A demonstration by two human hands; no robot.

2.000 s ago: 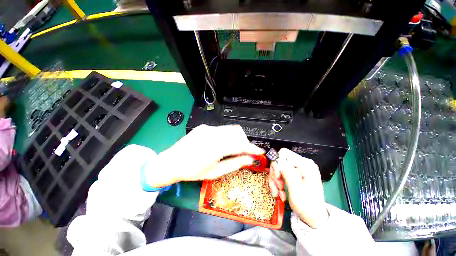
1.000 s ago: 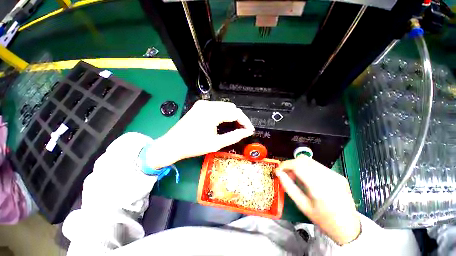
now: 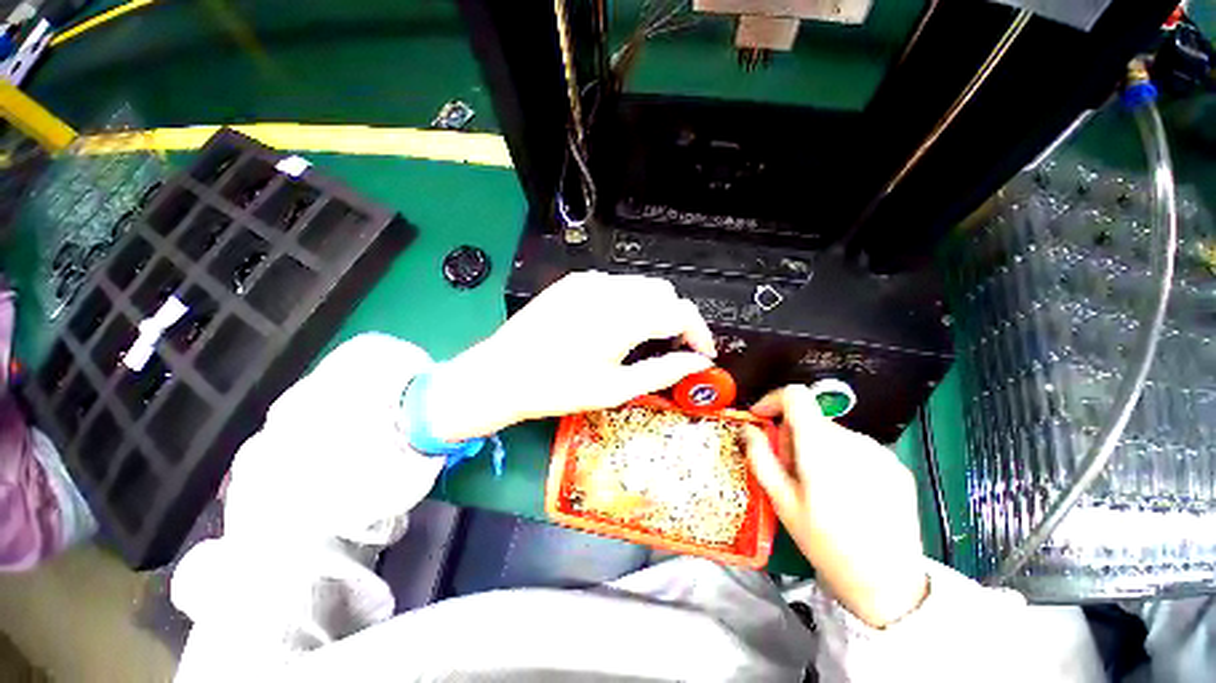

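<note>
The red parts tray point(image 3: 663, 538) holds a heap of tiny gold-tan metal parts and sits in front of the black pneumatic press point(image 3: 854, 327). My left hand point(image 3: 587, 344) is above the tray's back left edge, thumb and fingertips close together; whether it holds something cannot be seen. My right hand point(image 3: 838, 500) is at the tray's right edge with its fingertips near the back right corner; anything pinched there is too small to tell. A round black part point(image 3: 466, 267) lies singly on the green top left of the press.
A black foam compartment tray point(image 3: 254, 340) lies at the left. Clear blister trays point(image 3: 1067, 334) and an air hose point(image 3: 1158, 267) are at the right. The red emergency stop button point(image 3: 703, 388) and green press button point(image 3: 834, 398) are on the press front. A pink sleeve point(image 3: 20, 467) shows far left.
The small dark part seen between my hands two seconds ago no longer shows. My hands have moved apart, the right one down to the tray's right edge. The view has shifted slightly.
</note>
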